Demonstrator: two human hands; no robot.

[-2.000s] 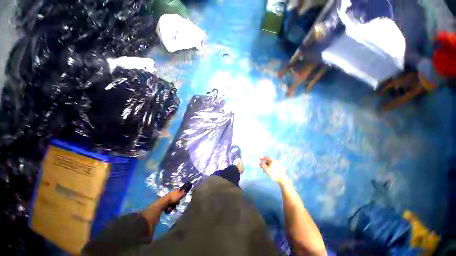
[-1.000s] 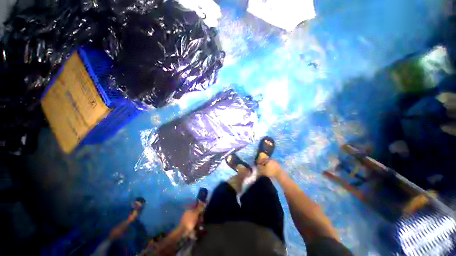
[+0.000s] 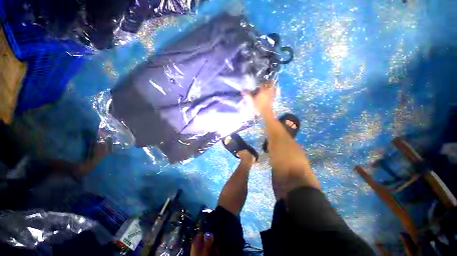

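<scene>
A flat stack of dark garments in a clear polybag [image 3: 175, 95] lies on the blue floor, with black hanger hooks [image 3: 285, 54] sticking out of its upper right end. My right hand [image 3: 263, 97] is on the bag's right side near the hooks; it is blurred, so whether its fingers grip the film cannot be told. My left hand [image 3: 201, 244] is at the bottom edge, partly cut off, around a small dark handheld device [image 3: 204, 217] that is hard to make out.
More shiny bagged garments [image 3: 115, 20] lie at the upper left beside a blue crate [image 3: 45, 75] with a tan cardboard sheet [image 3: 9, 75]. Wooden stool legs [image 3: 388, 200] stand at the lower right. Clear film [image 3: 45, 230] lies at the lower left. My sandalled feet are beside the bag.
The view has come down closer to the bag and turned from the first frame. My right hand has moved from by my feet onto the bag's hook end. My left hand is lower in view.
</scene>
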